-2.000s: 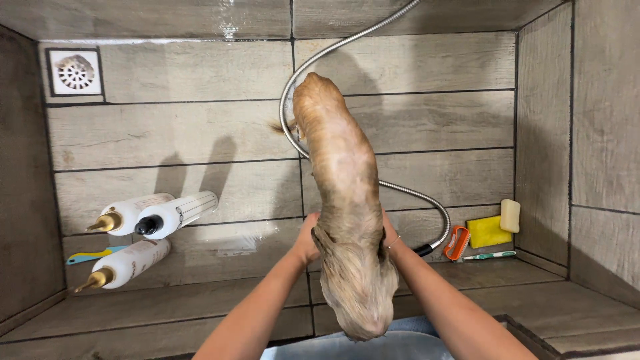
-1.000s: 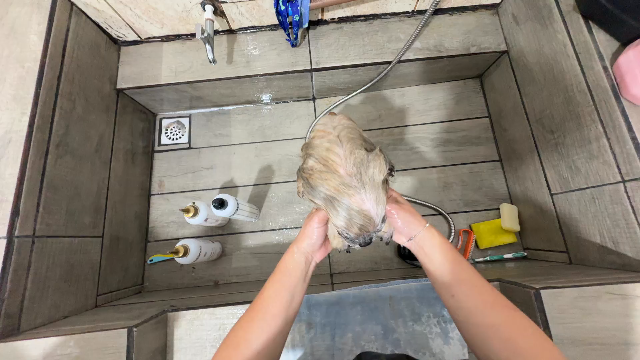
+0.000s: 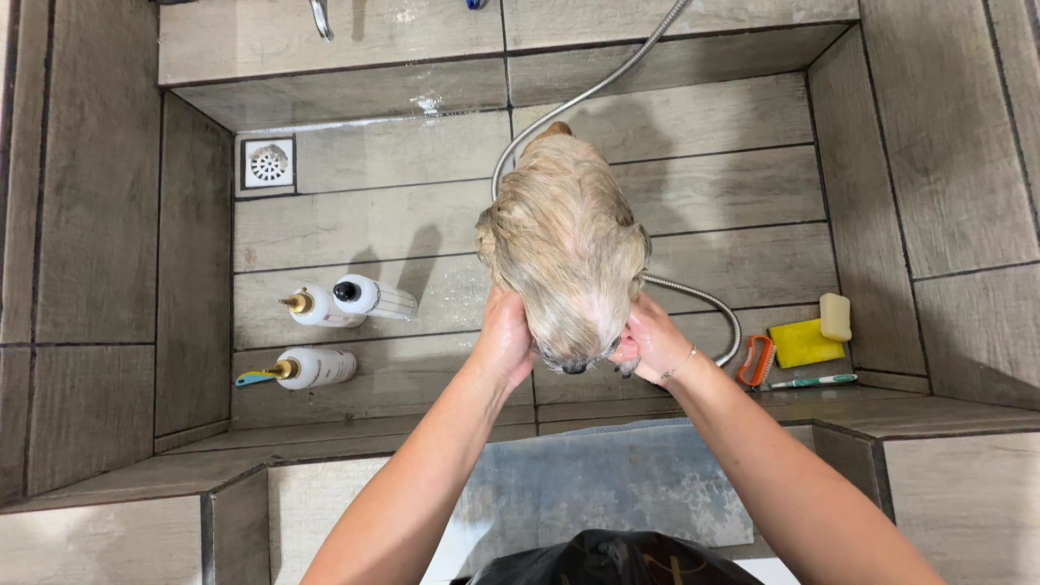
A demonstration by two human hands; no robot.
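Observation:
A wet, light tan dog [image 3: 569,236] stands in the tiled wash basin, its head toward me and its dark nose low. My left hand [image 3: 505,337] presses against the left side of its head in view, fingers partly hidden by fur. On the other side, my right hand [image 3: 647,341] holds the fur by its cheek, the fingers curled. A thin bracelet is on my right wrist. The metal shower hose [image 3: 561,114] curves behind the dog and comes out again at the right [image 3: 707,301].
Several white bottles [image 3: 321,368] stand at the left, near a floor drain [image 3: 268,163]. At the right lie an orange brush [image 3: 756,361], a yellow sponge cloth [image 3: 806,343], a bar of soap [image 3: 835,317] and a toothbrush [image 3: 812,382]. A grey-blue mat [image 3: 609,487] covers the front ledge.
The dog's head, bent low two seconds ago with its back stretched out, is now between my hands. My hands have moved from its sides to its head. The view has shifted.

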